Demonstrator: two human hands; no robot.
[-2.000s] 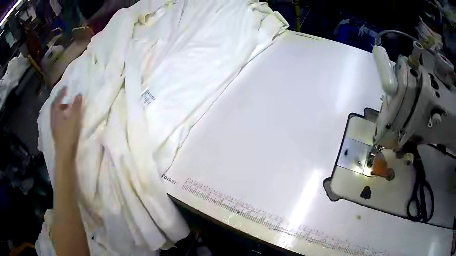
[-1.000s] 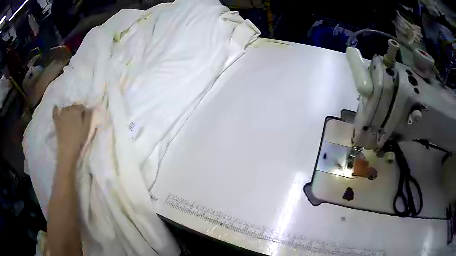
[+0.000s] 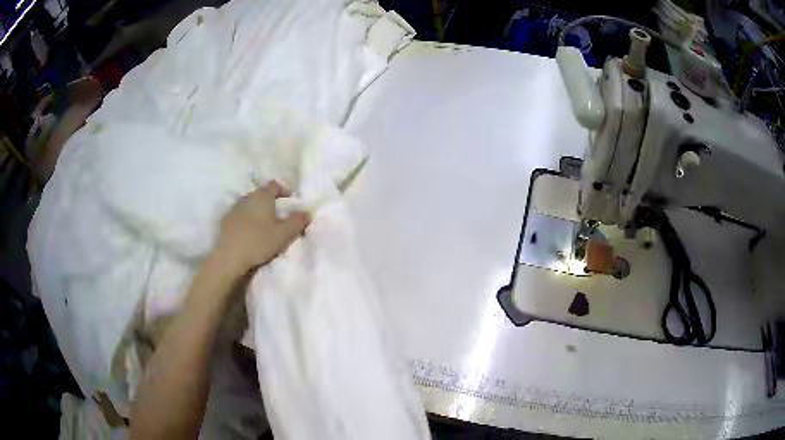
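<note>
A big heap of white garment pieces [image 3: 163, 180] covers the left side of the table and hangs over its front edge. My left hand [image 3: 262, 225] grips a bunched part of the white cloth [image 3: 323, 284] between thumb and fingers, near the heap's right side. Part of the gripped cloth hangs down over the printed ruler's left end. My right hand is not in view.
The white sewing machine [image 3: 680, 129] stands at the right, its lamp lit over the needle plate [image 3: 549, 241]. An orange-brown block [image 3: 600, 256] sits beside the foot. Black shears [image 3: 687, 296] lie right of it. A printed ruler [image 3: 534, 391] runs along the front edge.
My left hand has moved right from the heap's left part and pulled bunched cloth rightward over the table. The tag on the cloth no longer shows. The view has shifted, so the machine sits further left.
</note>
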